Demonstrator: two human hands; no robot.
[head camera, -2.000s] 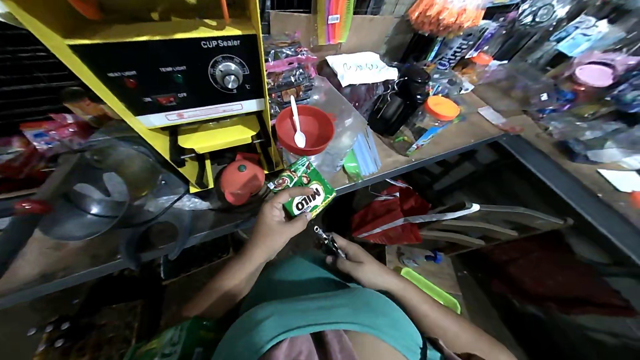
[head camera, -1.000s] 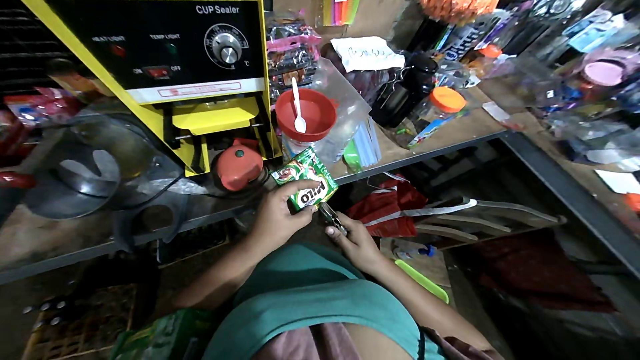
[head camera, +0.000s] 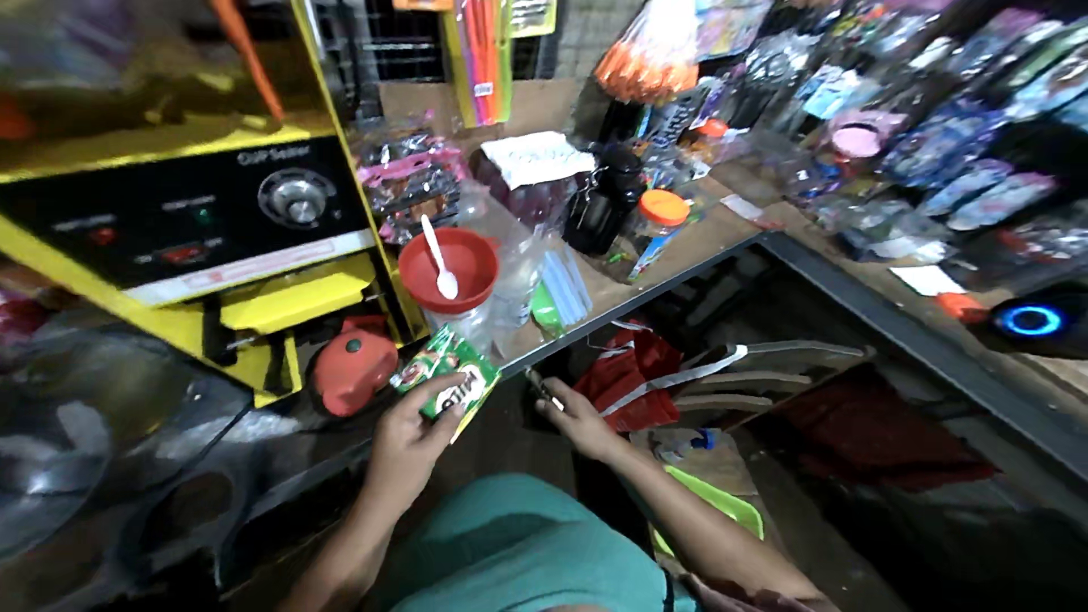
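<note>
My left hand (head camera: 416, 433) grips a green Milo sachet (head camera: 463, 387) just in front of the counter's edge, below a red plastic bowl (head camera: 416, 270) with a white plastic spoon (head camera: 436, 255) in it. To the right, my right hand (head camera: 578, 418) holds a small dark tool (head camera: 541, 387), possibly scissors; its blades are blurred. The tool is apart from the sachet. A clear container stands beneath the bowl. Left of the sachet lies a red rounded device (head camera: 353, 367), under the yellow cup sealer (head camera: 293, 302).
An orange-lidded jar (head camera: 661, 212), a black flask (head camera: 602, 200) and light blue plastic strips (head camera: 567, 285) stand or lie on the counter (head camera: 625, 310). Under it are a red bag (head camera: 629, 374) and a wooden chair (head camera: 748, 378). A green tray (head camera: 718, 501) sits lower right. Packaged goods crowd the right counter.
The right hand with its tool has moved away from the sachet, to the right, since one second ago. The left hand still holds the sachet. The view has shifted.
</note>
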